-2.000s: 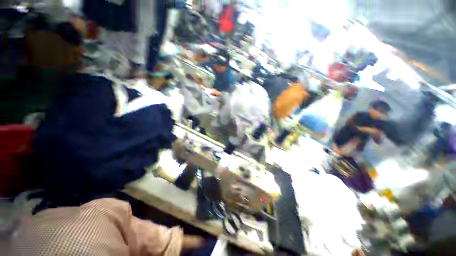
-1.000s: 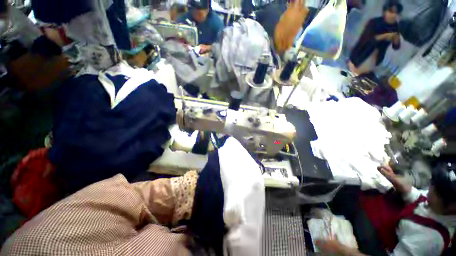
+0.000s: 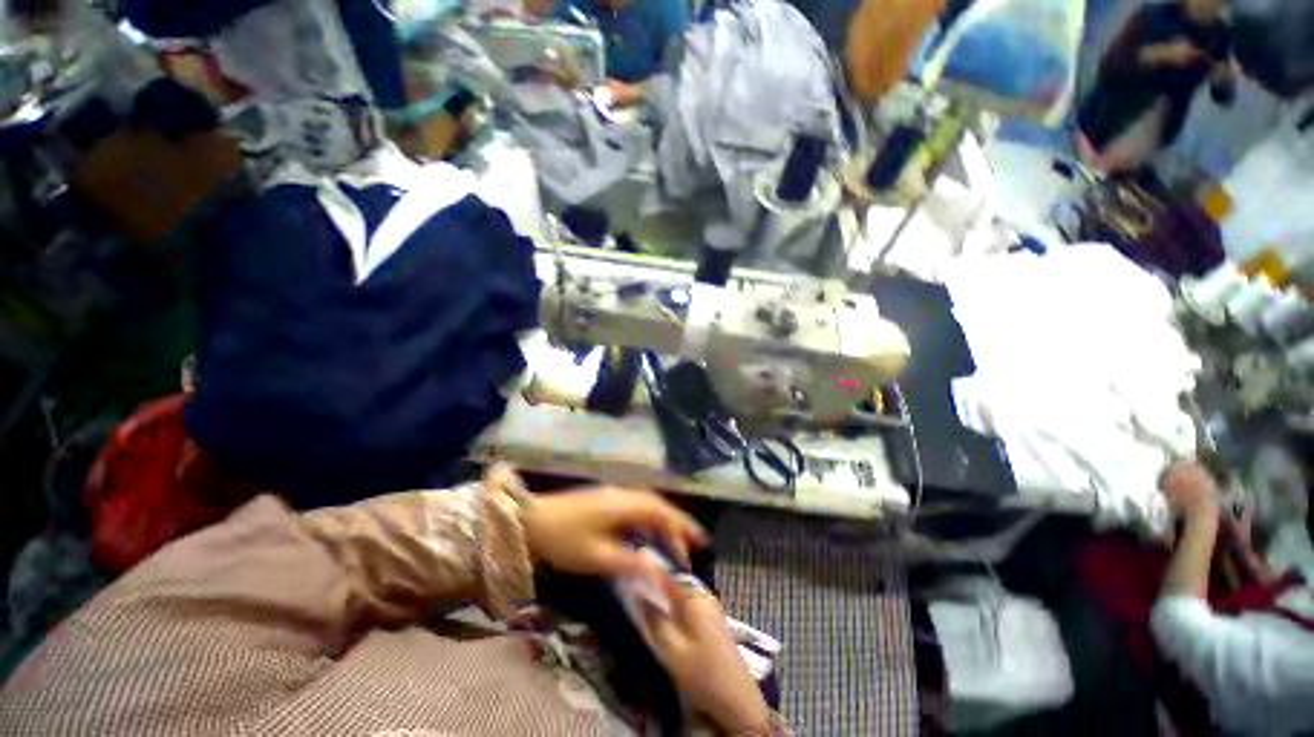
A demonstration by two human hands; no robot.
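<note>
My left hand reaches in from the left, below the sewing machine, fingers bent over a small white part of a dark navy garment piece. My right hand, blurred and cut by the bottom edge, meets it there and pinches the same part. The rest of the piece hangs under my hands and is partly hidden by them. A white edge with dark stripes shows just right of my right hand. A patterned stool or bench top lies beside the hands.
The cream sewing machine stands ahead, with dark-handled scissors on its bed. A navy pile with white collar lies left, above a red bundle. White fabric lies right, near a co-worker's hand.
The navy and white piece that was raised before the machine is now lower and bunched. Both my hands have come into view on it, and the scissors are uncovered. The co-worker's arm has shifted.
</note>
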